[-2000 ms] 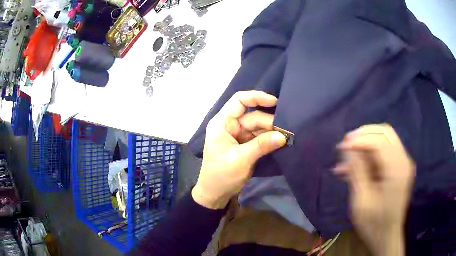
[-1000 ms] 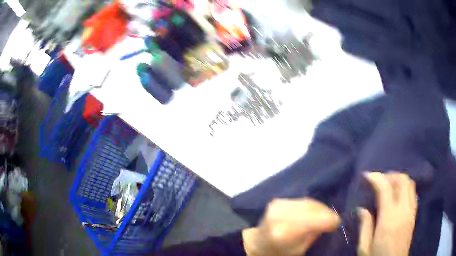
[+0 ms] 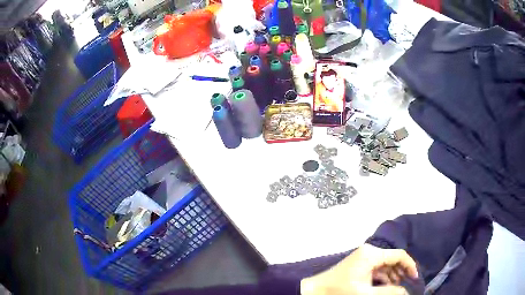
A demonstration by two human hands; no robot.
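The navy garment (image 3: 426, 230) lies over the table's near right edge and runs off the bottom of the picture. My left hand (image 3: 360, 273) is at the bottom edge, its fingers curled on a bunched part of the dark cloth; what else may be between the fingers cannot be told. My right hand is not in view. Small square fasteners (image 3: 314, 187) lie scattered on the white table (image 3: 253, 210), beside a round dark disc (image 3: 310, 166). Larger rectangular clasp pieces (image 3: 383, 152) lie in a pile beyond them, to the right.
An open tin of small metal pieces (image 3: 288, 124) stands beside a red-pink box (image 3: 330, 95). Thread cones (image 3: 246, 115) and many spools stand left of it. A blue pen (image 3: 208, 78) lies on papers. A blue basket (image 3: 201, 222) is on the floor at left. More dark clothing (image 3: 472, 103) lies at right.
The view has swung up and left over the table. My right hand has left the picture. My left hand has moved low, and the metal clasp seen earlier at its fingertips is no longer visible.
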